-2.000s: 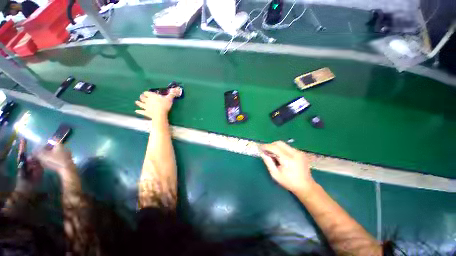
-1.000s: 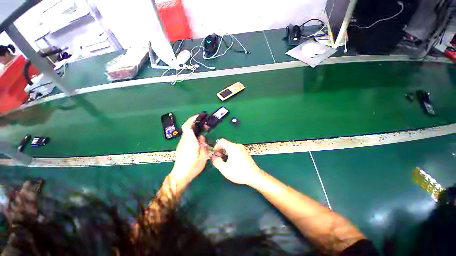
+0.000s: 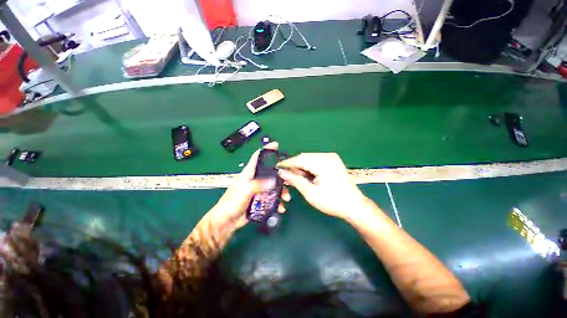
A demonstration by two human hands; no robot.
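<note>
My left hand holds a black part-assembled handset over the belt's near rail, with its patterned board facing up. A small round part shows at the handset's lower end. My right hand is at the handset's upper right edge with thumb and fingers pinched together. Whether a slim tool or small part is between the fingertips cannot be told. The handset's left side is partly hidden by my left palm.
Black handsets and a cream phone-shaped unit lie on the green belt. The whitish rail crosses in front. A yellow-white strip lies at right. Cables and a box stand behind.
My left hand has brought the handset from the belt at left to in front of me and turned its board upward. My right hand has moved to its upper edge. The view has shifted right.
</note>
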